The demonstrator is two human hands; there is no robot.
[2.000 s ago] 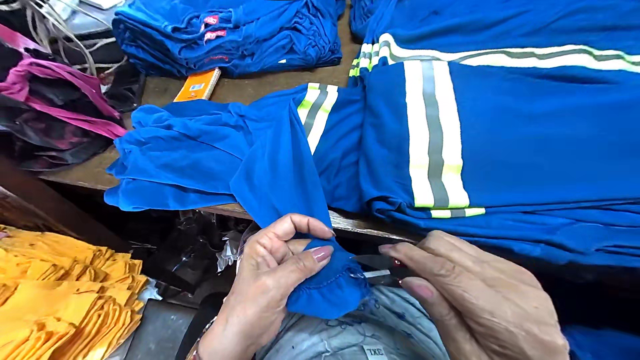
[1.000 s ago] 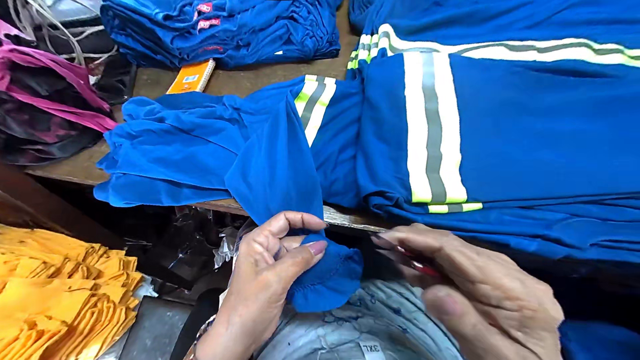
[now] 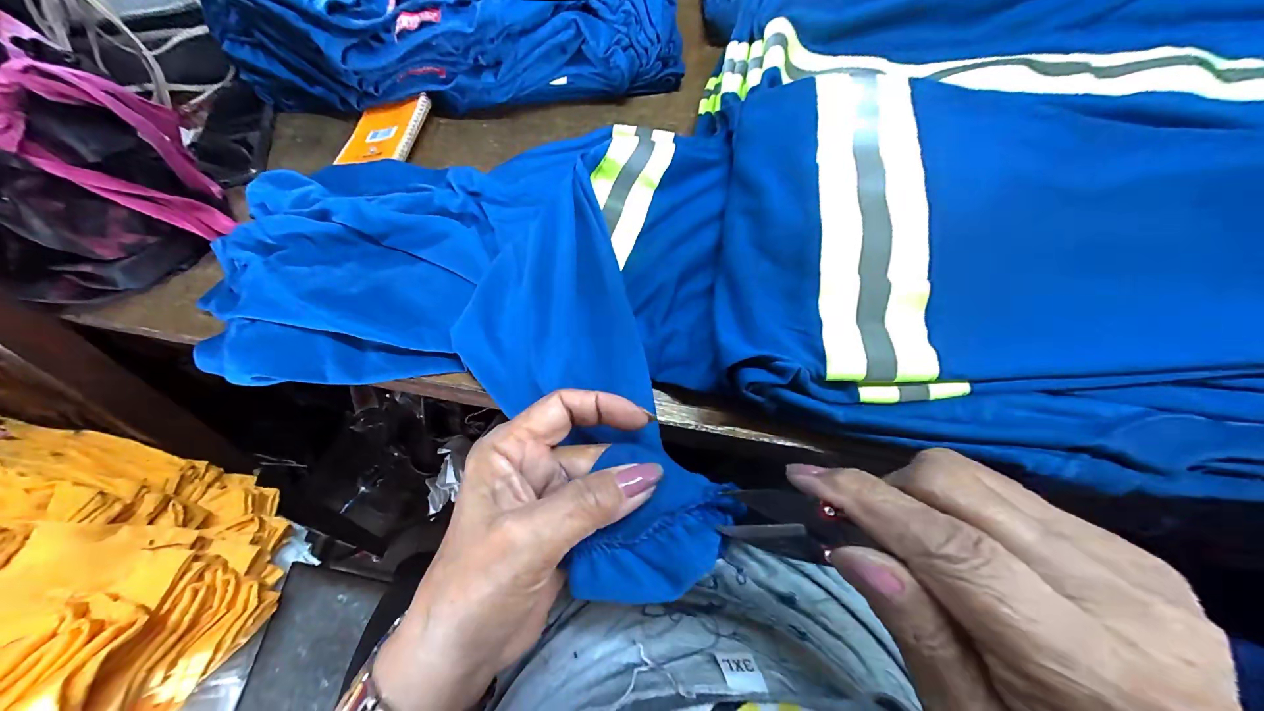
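My left hand (image 3: 553, 504) pinches the gathered end of a blue fabric sleeve (image 3: 553, 296) between thumb and fingers. This sleeve hangs over the table's edge from a blue garment with reflective tape (image 3: 637, 188). In my right hand (image 3: 997, 573) is a small pair of thread snips (image 3: 775, 533), with red showing near my fingertips. Their two blades are apart, and the tips are at the gathered edge of the sleeve. My palm and fingers hide the rest of the snips.
Folded blue garments with reflective bands (image 3: 1066, 237) lie at the right. A blue folded pile (image 3: 444, 49) and an orange spiral notebook (image 3: 383, 130) are at the back of the wooden table (image 3: 484, 138). Yellow fabric pieces (image 3: 128, 553) are stacked lower left; a black-and-pink cloth (image 3: 89, 178) lies upper left.
The snips' blades have come back to the sleeve's gathered edge; one second ago they were away from it, to the right. My left hand keeps its pinch on the sleeve.
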